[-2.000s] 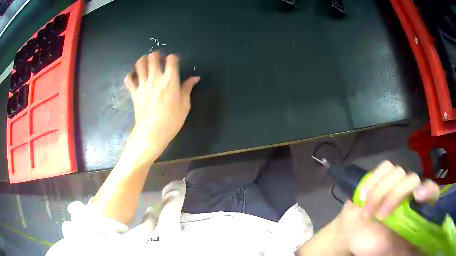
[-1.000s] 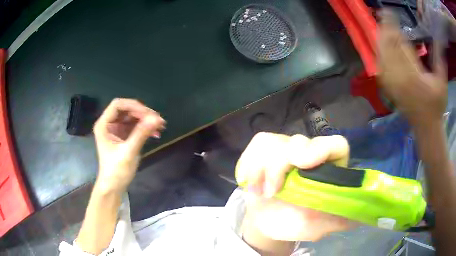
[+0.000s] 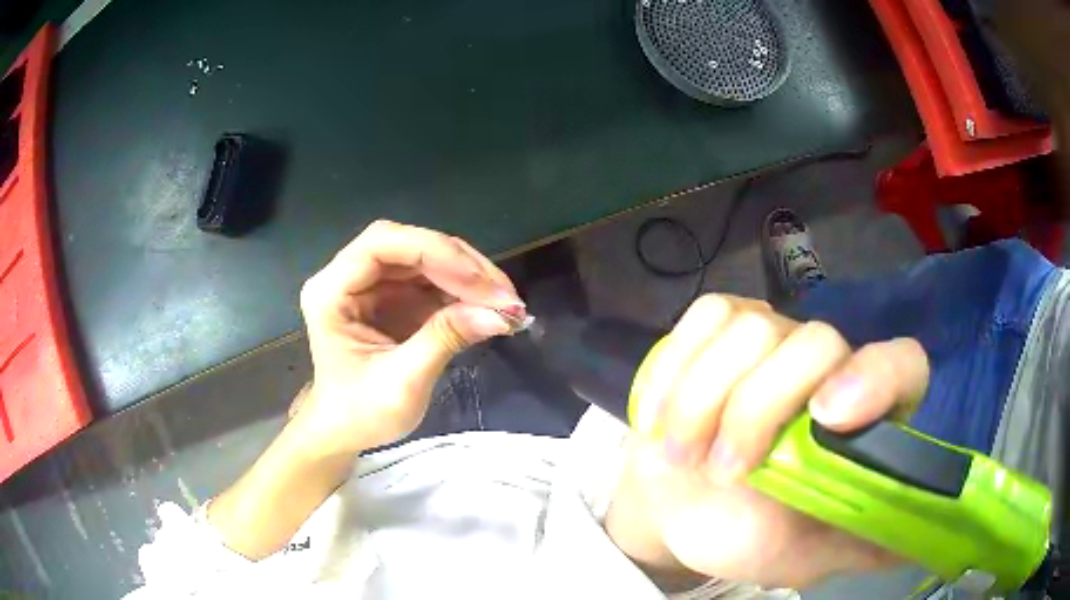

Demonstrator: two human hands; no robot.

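My right hand (image 3: 751,434) grips the lime-green electric screwdriver (image 3: 903,498), its black nose pointing left and blurred. My left hand (image 3: 399,322) is over the bench's front edge, thumb and forefinger pinched on a tiny silver screw (image 3: 525,321) near the screwdriver's tip. Whether the bit touches the screw cannot be told. A black plastic housing (image 3: 223,183) lies on the dark green bench at the left. A round perforated dish (image 3: 712,47) with several silver screws stands at the back right.
Red trays stand at the left edge (image 3: 41,281) and right edge (image 3: 939,88) of the bench. A few loose screws (image 3: 203,73) lie at the far left. A red stool (image 3: 903,193), a looped black cord (image 3: 669,244) and a person's jeans leg (image 3: 939,334) and shoe are at the right.
My left hand has moved right towards the screwdriver's nose. The housing appeared on the bench after the earliest frame. The other person's hand has left the right side.
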